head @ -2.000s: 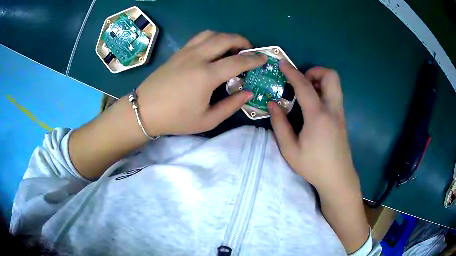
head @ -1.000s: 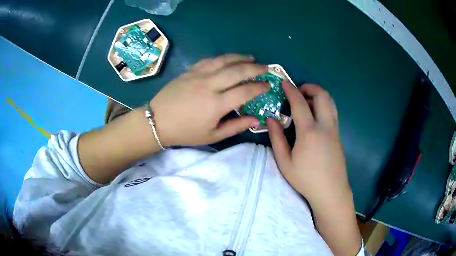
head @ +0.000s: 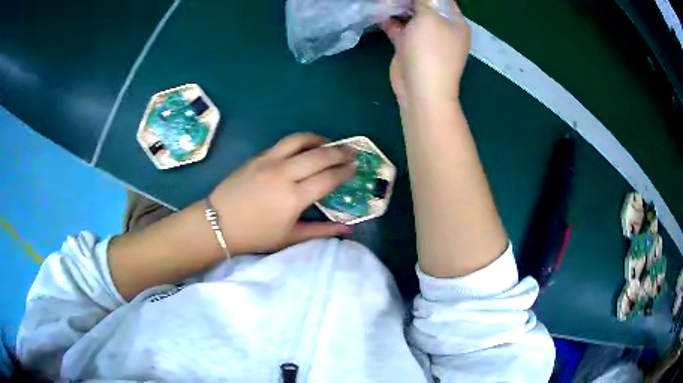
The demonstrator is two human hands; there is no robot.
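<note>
A pale hexagonal housing (head: 386, 166) with a green circuit board (head: 365, 179) inside lies on the dark green table in front of me. My left hand (head: 288, 187) holds its left side, fingers over the board and thumb at the lower rim. My right hand (head: 432, 48) is stretched forward at the top edge of the picture, at the clear plastic bag (head: 322, 30). Its fingertips are at or inside the bag and partly hidden, so whether they pinch anything does not show.
A second housing with a board (head: 178, 126) lies at the left. The black electric screwdriver (head: 550, 209) lies at the right, beyond my right forearm. Several housings with boards (head: 642, 258) are clustered at the far right. A white-edged belt (head: 517, 67) curves behind.
My right hand has left the housing and reached forward to the plastic bag. My left hand still holds the housing, which now appears lower and further left. The view has shifted.
</note>
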